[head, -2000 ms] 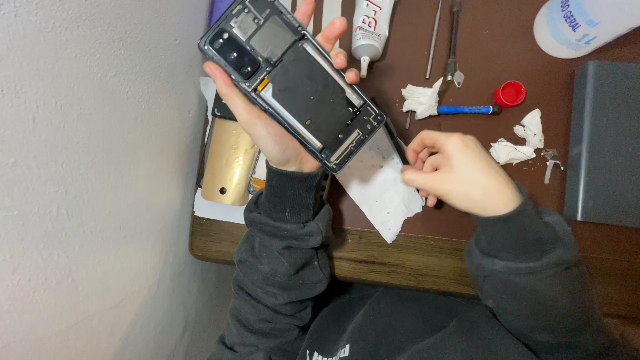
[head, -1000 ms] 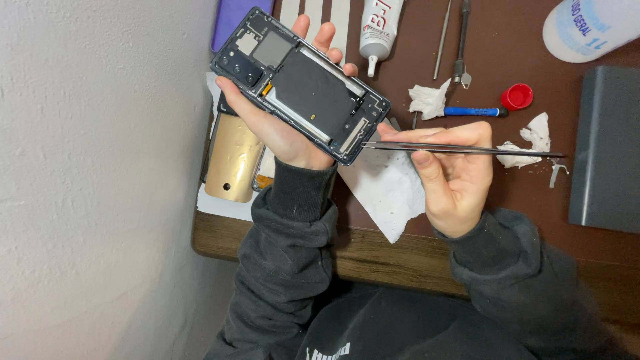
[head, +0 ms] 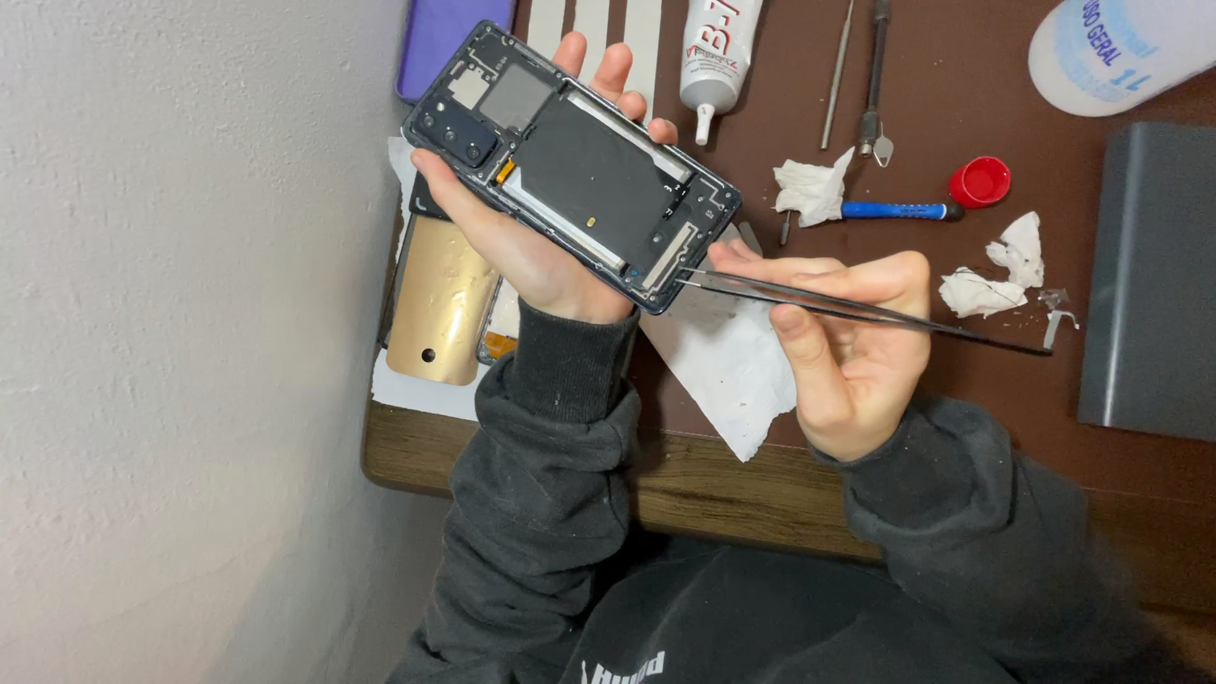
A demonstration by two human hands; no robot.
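My left hand [head: 532,252] holds an opened smartphone [head: 589,180] from beneath, its inner side with the camera module and black battery area facing up. Thumb and fingers lie along its two long edges. Black tweezers [head: 855,309] are in my right hand [head: 855,351], pinched between thumb and fingers. Their tips, slightly apart, are at the phone's lower right end; whether they touch it I cannot tell. Below that end, partly behind my right hand, lies a sheet of white paper [head: 731,380]. A gold-coloured phone part [head: 442,304] lies left of my left wrist.
A glue tube [head: 717,62], a metal pick [head: 838,76] and a blue-handled tool [head: 898,211] lie beyond my right hand. A red cap [head: 979,181], crumpled tissue [head: 978,293], a white bottle [head: 1111,57] and a dark grey box [head: 1154,285] are to the right. A wall [head: 190,285] borders the left.
Two seconds ago my right hand was lower, beside the phone's end; now the tweezers point at that end. Since one second ago their tips have separated slightly.
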